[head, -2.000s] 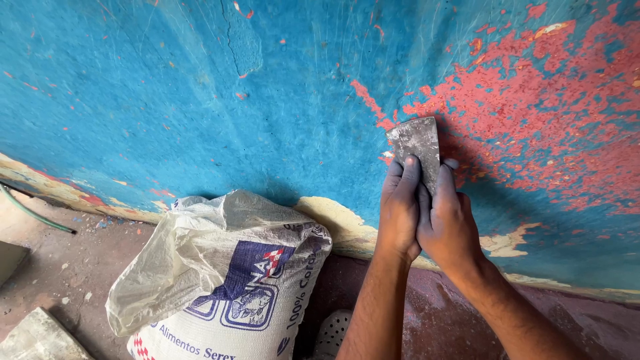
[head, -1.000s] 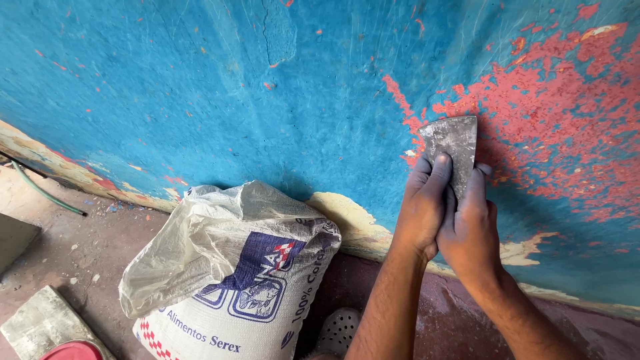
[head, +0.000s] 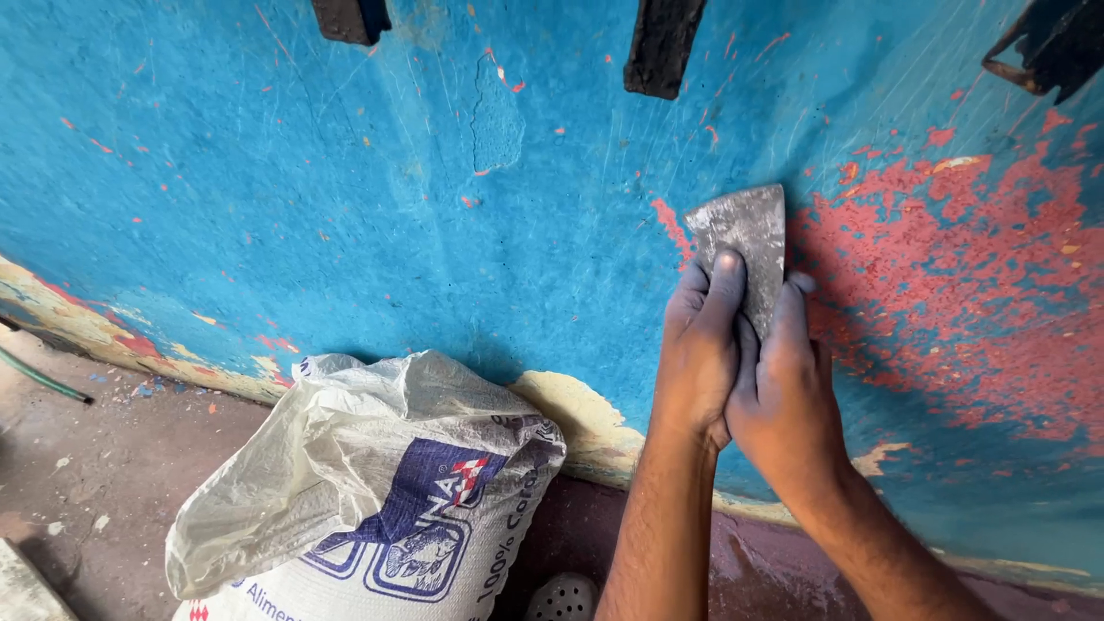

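Note:
Both of my hands hold a metal scraper blade (head: 743,237), its wide edge pointing up at the blue painted wall (head: 362,233). My left hand (head: 703,345) grips the blade's left side with the thumb lying on its face. My right hand (head: 780,371) holds the right side, its palm side partly hidden. Grey-blue dust coats the fingers of both. Right of the blade spreads a scraped patch of reddish paint (head: 949,285), and a thin reddish streak (head: 671,226) lies just to its left. Whether the edge touches the wall I cannot tell.
A printed woven sack (head: 431,517) with an open plastic liner stands on the floor against the wall. Dark metal pieces (head: 662,47) jut in at the top. A green hose (head: 43,378), a pale slab (head: 30,586) and a perforated clog (head: 562,597) are at floor level.
Both hands still hold the scraper near the edge of the reddish patch. The view has shifted, and dark metal pieces now show along the top.

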